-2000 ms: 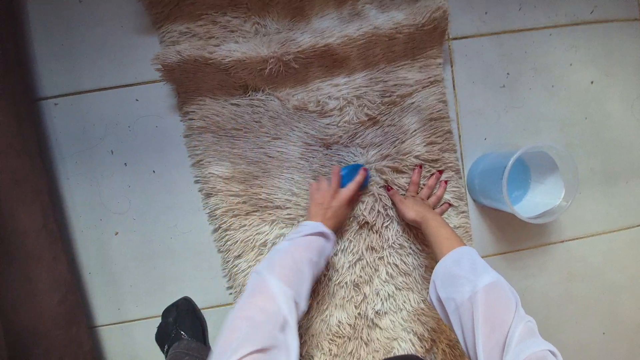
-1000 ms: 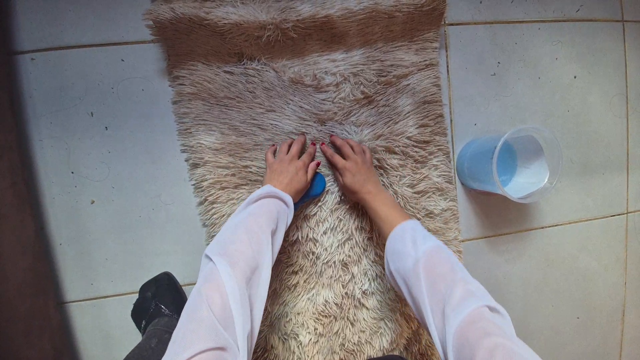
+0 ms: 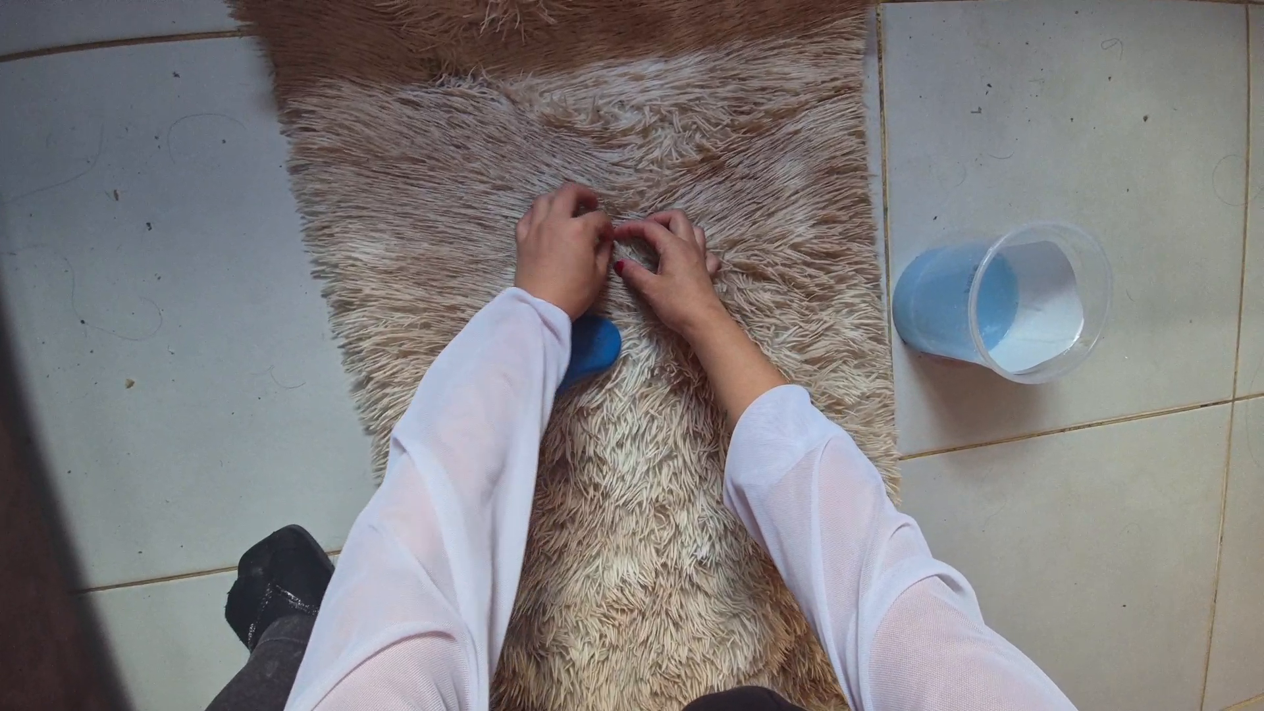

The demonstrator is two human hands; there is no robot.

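A shaggy beige and brown rug [image 3: 632,474] lies on the floor beneath both of my hands. My left hand [image 3: 566,245] rests at the rug's pile with curled fingers. Close to its right, my right hand [image 3: 676,265] has thumb and forefinger bent toward the left hand, their tips near the pile. Whether either hand pinches fibres or something small is not clear. Just below my left wrist a blue object [image 3: 592,348], perhaps a brush, lies on the rug, partly hidden by the white sleeve.
Right of the rug, a clear plastic tub [image 3: 948,301] with blue liquid is on the pale floor tiles [image 3: 1066,513], which bear small specks and hairs. A black shoe [image 3: 278,578] is at lower left, and a dark brown surface [image 3: 39,553] runs along the left edge.
Two seconds ago my left hand was on the blue object; it has let it go and moved up the rug. Both hands, flat one second ago, now have curled fingers.
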